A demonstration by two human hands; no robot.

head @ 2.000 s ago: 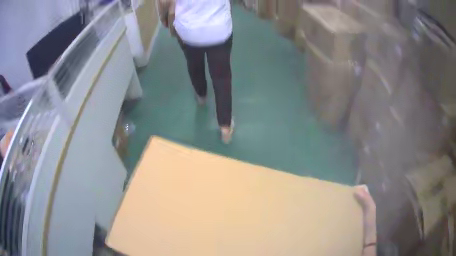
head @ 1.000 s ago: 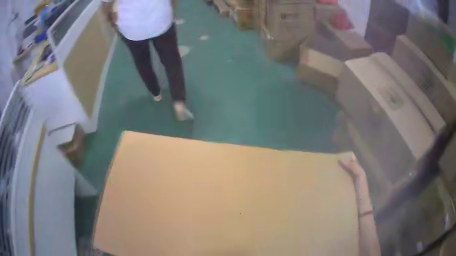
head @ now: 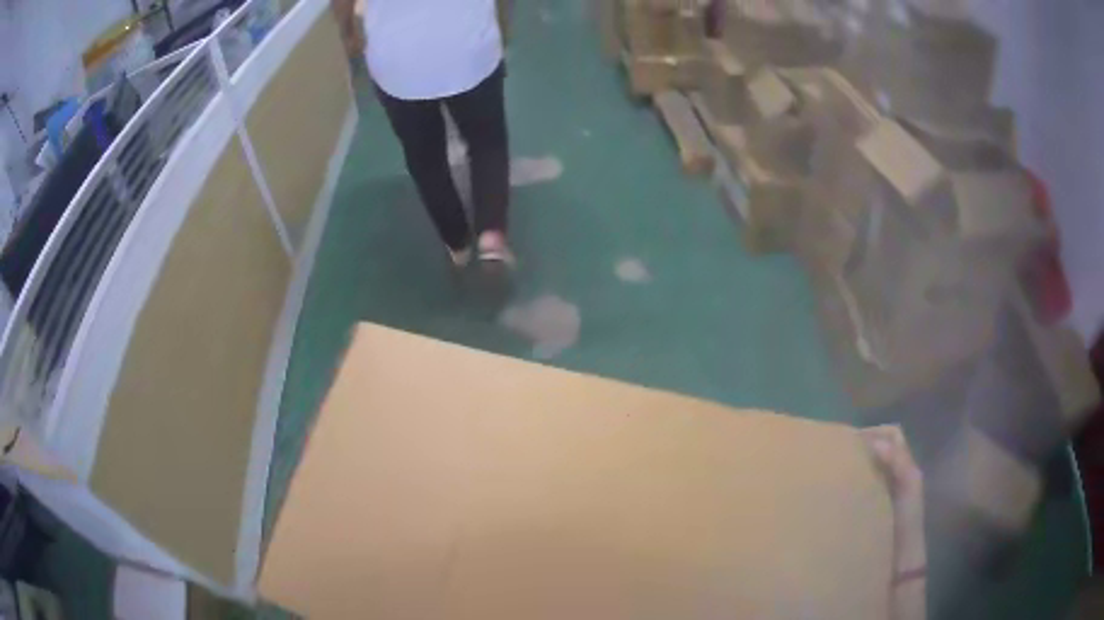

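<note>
A large plain brown shipping carton (head: 581, 497) fills the lower middle of the view, tilted slightly down to the right. Its lower part is cut off by the bottom edge. My right hand (head: 893, 458) grips its far right corner, with the fingers over the edge and the forearm along its right side. A thin band shows at the wrist. My left hand is not in view.
A person in a white top (head: 433, 49) and dark trousers is ahead on the green floor (head: 678, 315). A white-framed partition with tan panels (head: 194, 351) runs along the left. Brown cartons (head: 902, 164) are piled along the right.
The view has moved forward along the aisle. The tan partition panels now run close on the left, and different cartons are on the right. The person remains ahead; my right hand still holds the carton.
</note>
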